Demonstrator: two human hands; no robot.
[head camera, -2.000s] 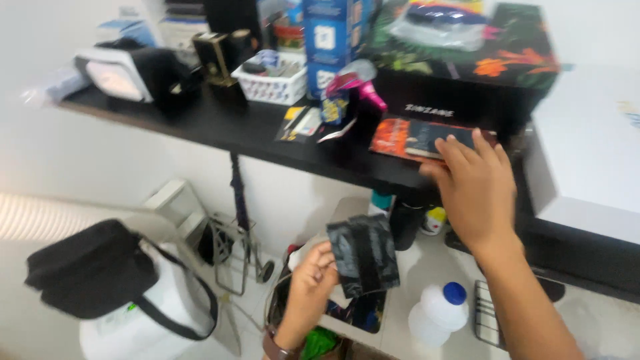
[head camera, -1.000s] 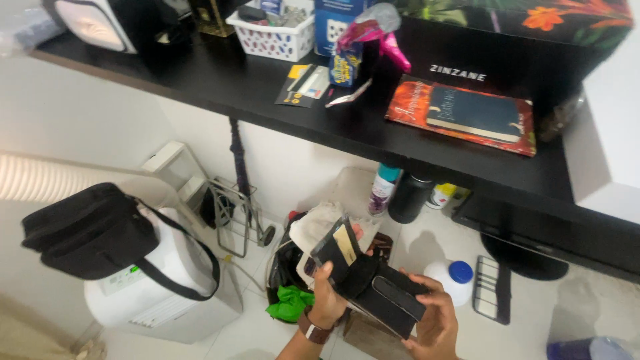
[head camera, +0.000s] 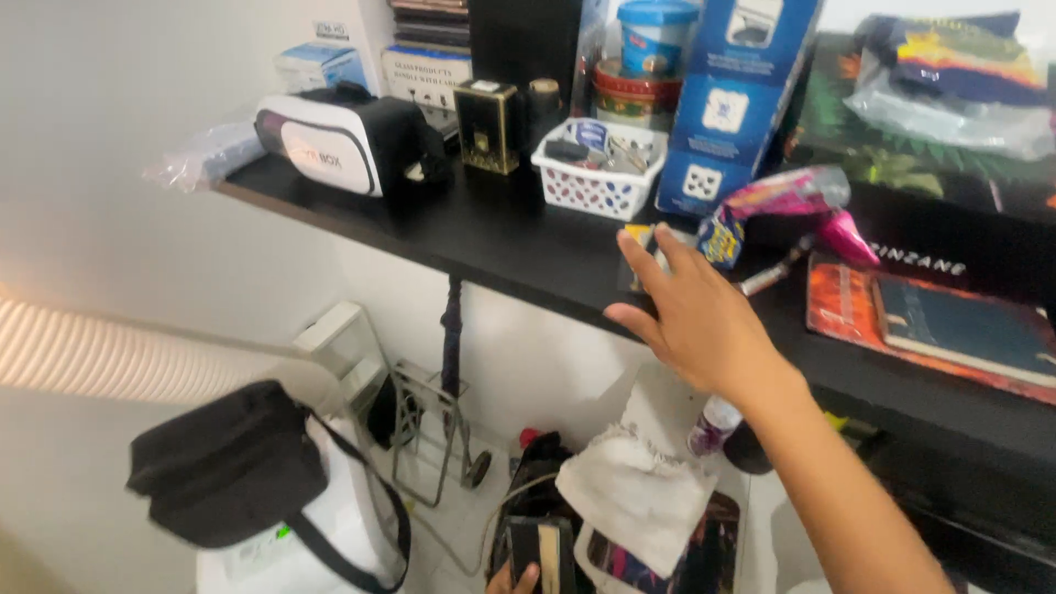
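Note:
My right hand (head camera: 701, 322) reaches over the front of the black shelf (head camera: 495, 239), fingers spread above a small yellow and dark card or packet (head camera: 639, 235) that it partly covers. Whether the fingertips touch it I cannot tell. My left hand (head camera: 513, 580), low at the bottom edge, grips a black wallet-like case (head camera: 524, 549) with a pale strip showing. Just right of my right hand are a blue and yellow wrapper (head camera: 722, 239), a pink foil packet (head camera: 850, 235) and a thin silvery item (head camera: 771, 276). A dark notebook (head camera: 961, 322) lies on an orange book (head camera: 841, 301) farther right.
The shelf also bears a VR headset (head camera: 322, 153), a black and gold box (head camera: 487, 128), a white basket (head camera: 598, 186) of small items and a large black box (head camera: 932, 231). Below stand a black bag (head camera: 223, 466) on a white appliance, a folded trolley (head camera: 429, 437) and a white cloth (head camera: 635, 487).
Both hands were on the opened black case a second ago. My right hand has left it and moved up to the shelf, while my left hand keeps the case. The view has shifted left.

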